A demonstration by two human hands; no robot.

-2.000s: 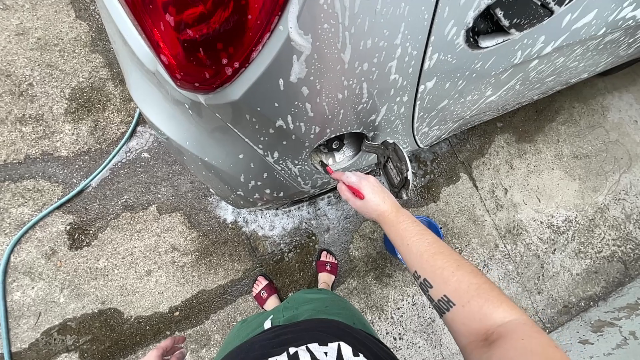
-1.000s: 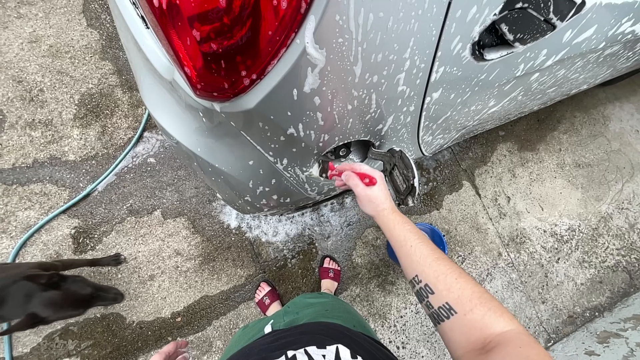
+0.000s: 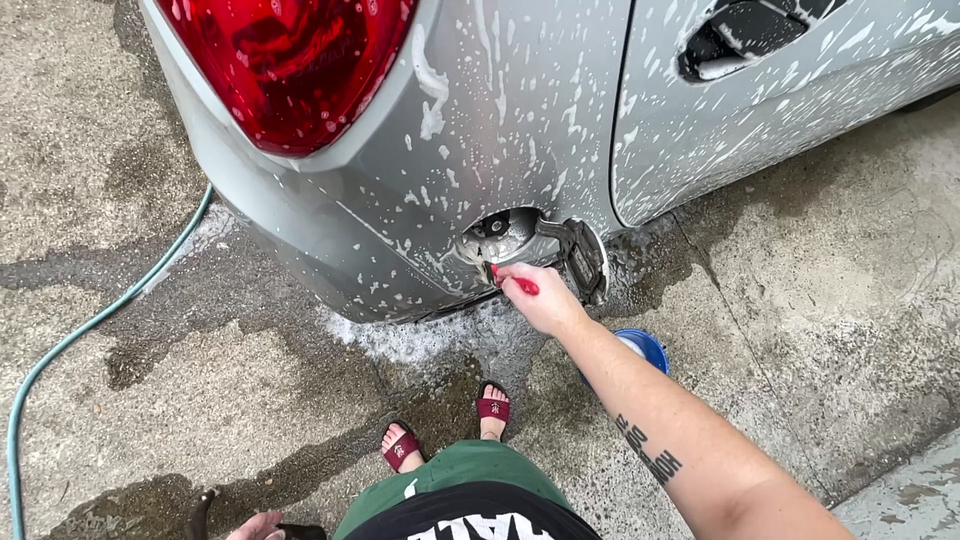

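Note:
My right hand grips a small brush with a red handle. Its bristles touch the lower left rim of the fuel filler recess on a silver car's rear side panel. The fuel door hangs open to the right of the recess, its inner side toward me. Foam spots cover the panel. Only part of my left hand shows at the bottom edge, near a dark animal's limb; whether it holds anything is not visible.
A blue bucket stands on the wet concrete, partly behind my right forearm. A green hose runs along the left. Part of a dark dog shows at the bottom. The red tail light is at upper left, a door handle at upper right.
My right hand has shifted the brush from inside the recess to its lower left rim. The dog, at the left edge a second ago, is now at the bottom by my left hand.

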